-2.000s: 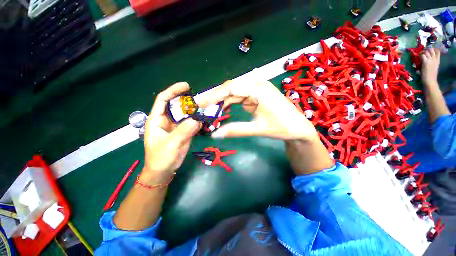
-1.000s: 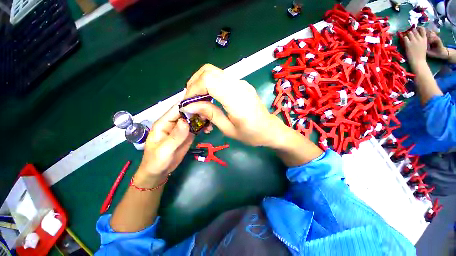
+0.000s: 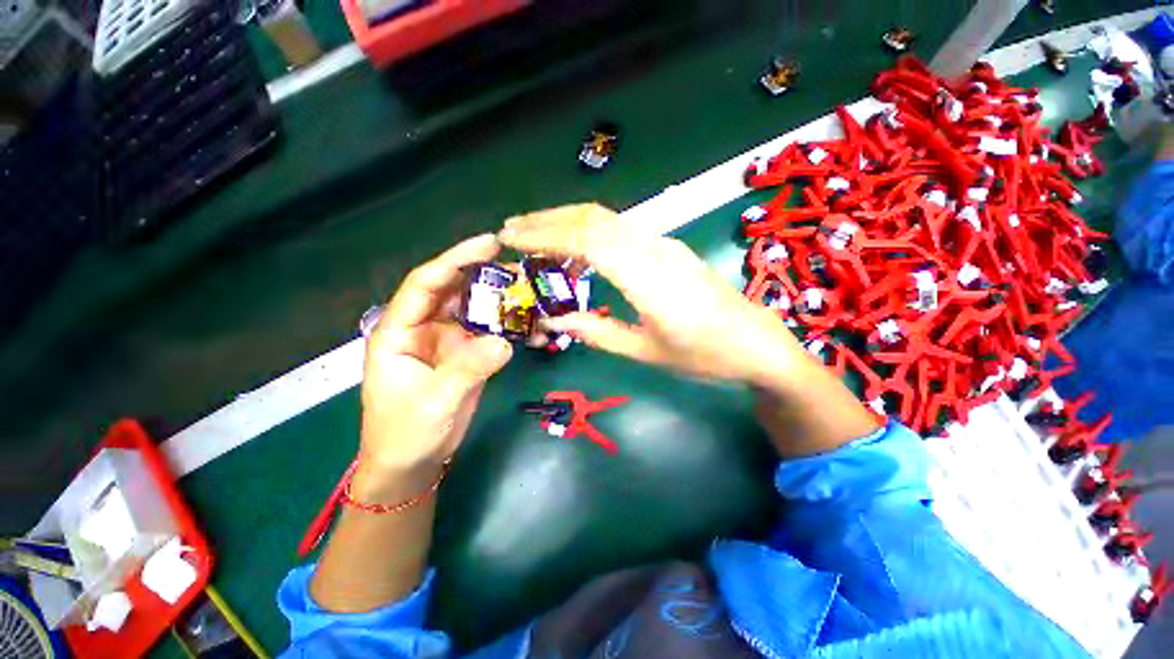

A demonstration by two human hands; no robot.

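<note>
My left hand point(image 3: 425, 367) holds a small black device unit point(image 3: 496, 303) with white and gold innards showing, between thumb and fingers. My right hand point(image 3: 657, 303) holds a black housing half point(image 3: 554, 287) beside it, open side by side with the unit. The two pieces are at or near touching; I cannot tell which. A spring clamp point(image 3: 579, 418) with a black piece in its jaws lies on the green bench just below my hands. Another bit of red shows behind my right thumb.
A big pile of red clamps point(image 3: 927, 245) lies right, beside a white tray point(image 3: 1030, 515) edged with clamped units. Inner modules point(image 3: 597, 148) lie on the belt beyond the pale rail point(image 3: 270, 402). A red shallow tray point(image 3: 193, 547) is at left. Another person's blue sleeve point(image 3: 1146, 219) shows far right.
The unit and the housing half, held together a second ago, are now apart side by side and facing me. My right hand has moved off the unit's top. The view has shifted slightly.
</note>
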